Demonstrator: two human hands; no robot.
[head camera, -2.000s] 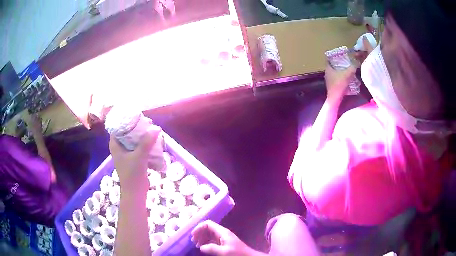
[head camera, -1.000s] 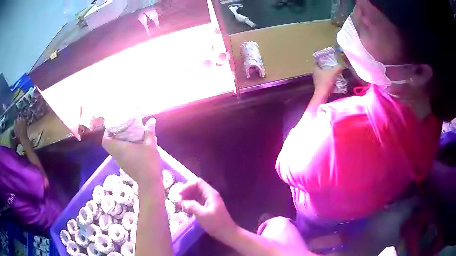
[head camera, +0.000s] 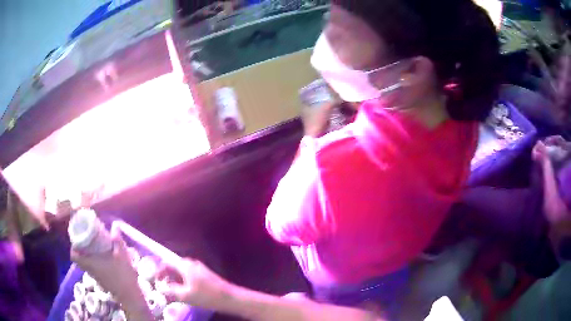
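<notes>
My left hand (head camera: 111, 262) is at the lower left, closed around a white roll (head camera: 87, 231) with a round rim and a hollow, greyish inside facing up. The hand is raised over a violet-blue crate (head camera: 61, 294) filled with white knobbly rolls (head camera: 94, 305). My right hand (head camera: 195, 281) reaches in from the right over the crate's right part, its fingers bent among or just above the rolls. Blur hides whether its fingertips touch or hold one. My left forearm covers part of the crate, and the picture's lower edge cuts the crate off.
A person in a pink-red top and white mask (head camera: 375, 207) sits close on my right, holding a pale piece. A white roll (head camera: 228, 110) lies on the tan bench (head camera: 269, 88), beside a glaring bright section. Another crate (head camera: 501, 150) and another person's hand (head camera: 551, 163) are at far right.
The view has swung right, so the bench, crate and neighbour sit further left. My left hand still holds the roll, its opening now more visible. My right hand has come to the crate from beside it.
</notes>
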